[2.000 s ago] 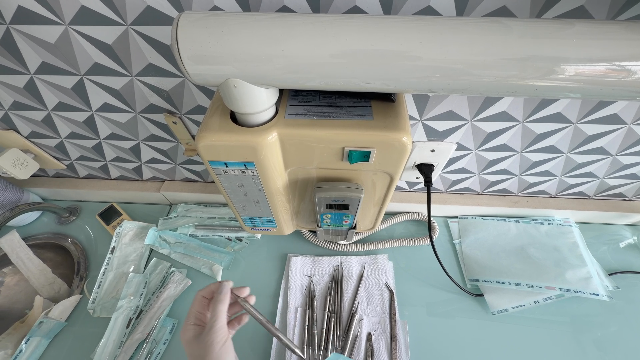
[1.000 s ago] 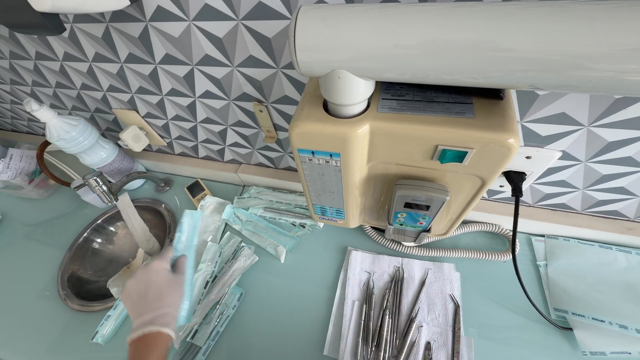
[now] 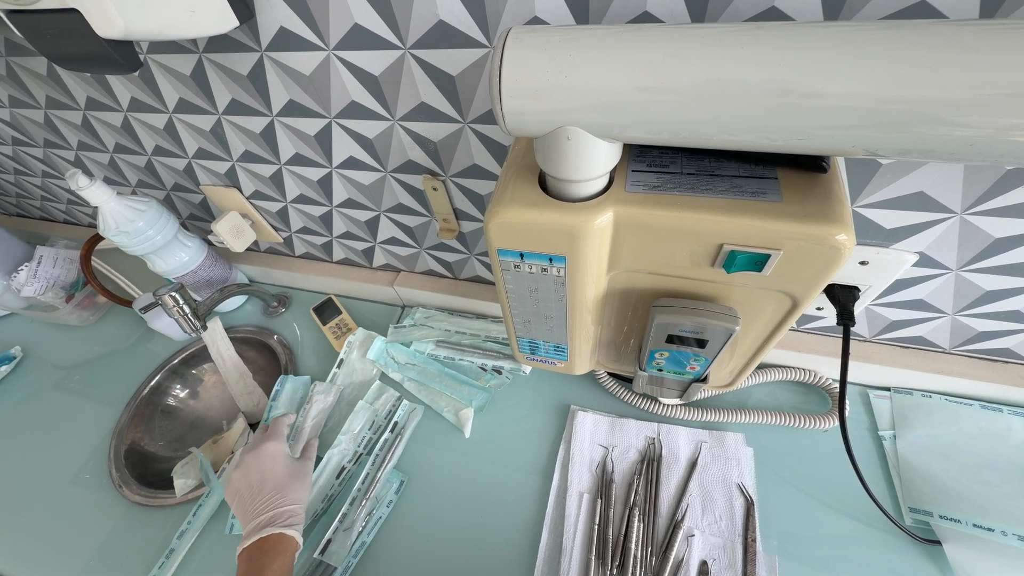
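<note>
My left hand (image 3: 270,484), in a pale glove, is at the sink's right edge, its fingers closed around crumpled sterilization pouch pieces (image 3: 314,418) of paper and teal film. Beside it lies a pile of long sterilization pouches (image 3: 352,448); metal instruments show through the film of one. More pouches (image 3: 448,352) lie behind the pile. Several metal dental instruments (image 3: 632,512), hooked probes or scalers among them, rest on white paper towels (image 3: 724,464) at lower centre right. Tweezers (image 3: 750,528) lie at the towels' right side. My right hand is out of view.
An oval steel sink (image 3: 152,408) with a chrome faucet (image 3: 180,308) holds opened wrappers. A spray bottle (image 3: 148,232) and a remote control (image 3: 333,320) stand or lie near it. A beige wall-mounted X-ray unit (image 3: 640,240) hangs above the counter. Flat pouches (image 3: 960,464) and a black cord (image 3: 846,424) are at right.
The view has swung left. Two seconds ago my left hand held a metal instrument near the towels; a second ago it held a teal pouch by the sink.
</note>
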